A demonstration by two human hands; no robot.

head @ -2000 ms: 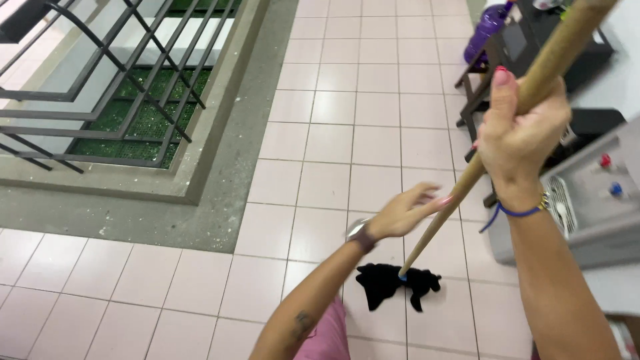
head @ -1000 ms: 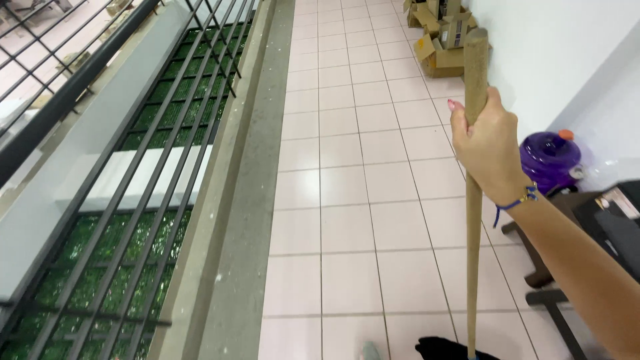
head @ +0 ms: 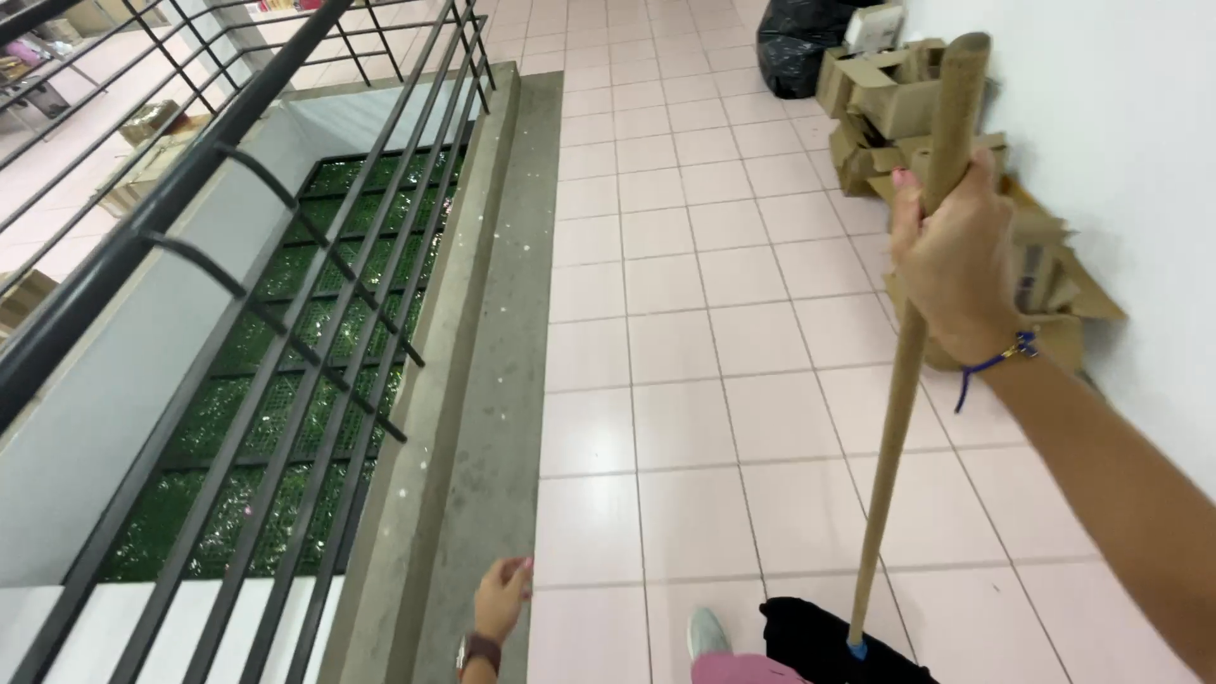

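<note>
A long wooden pole (head: 893, 446) slants up from the floor at the right, with my right hand (head: 955, 247) wrapped round it just under its rounded top. A blue fitting joins its lower end to a black cloth head (head: 817, 636), which lies on the pink tiles beside my shoe (head: 706, 632). My left hand (head: 502, 598) hangs low over the edge of the grey concrete strip, away from the pole, its fingers loosely bent and apart with nothing in them.
A black metal railing (head: 275, 323) and a concrete curb (head: 418, 427) run along the left, above a recess with green matting (head: 285, 380). Flattened and torn cardboard boxes (head: 893, 100) lie along the white wall (head: 1121, 171) at the right. A black plastic bag (head: 801, 43) stands behind them.
The view has moved along the walkway; the purple container and dark furniture seen earlier at the right are out of view. My left hand, near the pole two seconds ago, is now away from it.
</note>
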